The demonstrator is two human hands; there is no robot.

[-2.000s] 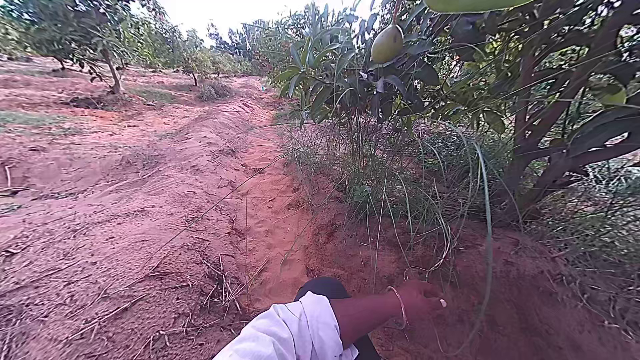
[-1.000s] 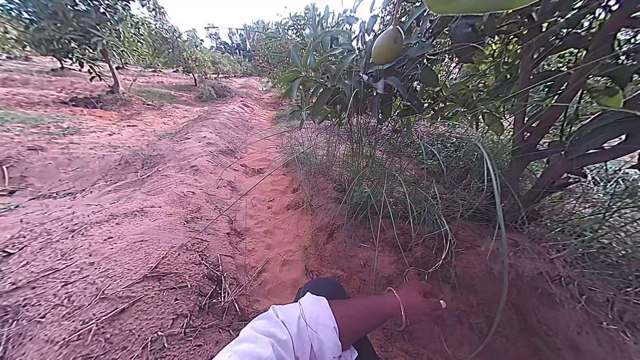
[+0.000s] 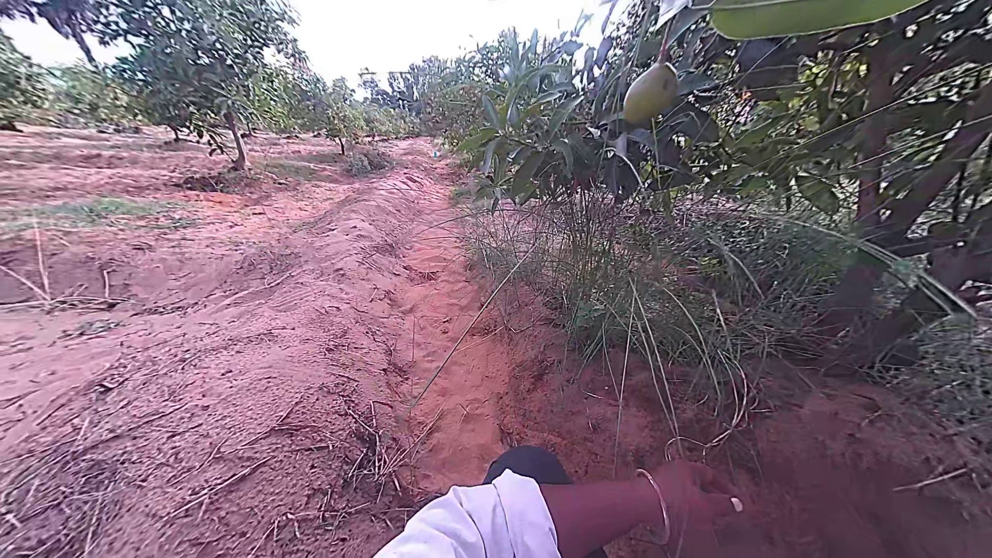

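Observation:
My left hand (image 3: pixel 695 494), dark against the red soil at the lower right, reaches rightward from a rolled white sleeve (image 3: pixel 480 521). A thin metal bangle (image 3: pixel 660 504) circles the wrist. The fingers look bent and one pale fingernail shows, but blur and shade hide whether anything is held. Just above the hand, thin stalks of a grass clump (image 3: pixel 659 310) hang down and curl close to it. One long grass blade (image 3: pixel 899 263) arches out at the right. My right hand is not in view.
A dark-clothed knee (image 3: pixel 531 463) is beside the arm. A sandy furrow (image 3: pixel 446 341) runs ahead, with a soil ridge (image 3: pixel 310 349) to its left. A green mango-like fruit (image 3: pixel 651 94) hangs among low leaves at the upper right, near thick branches (image 3: pixel 922 194). Dry twigs (image 3: pixel 376 449) lie on the ridge.
The long grass blade that hung down right of my hand now arches higher and farther right. My left hand stays in nearly the same place.

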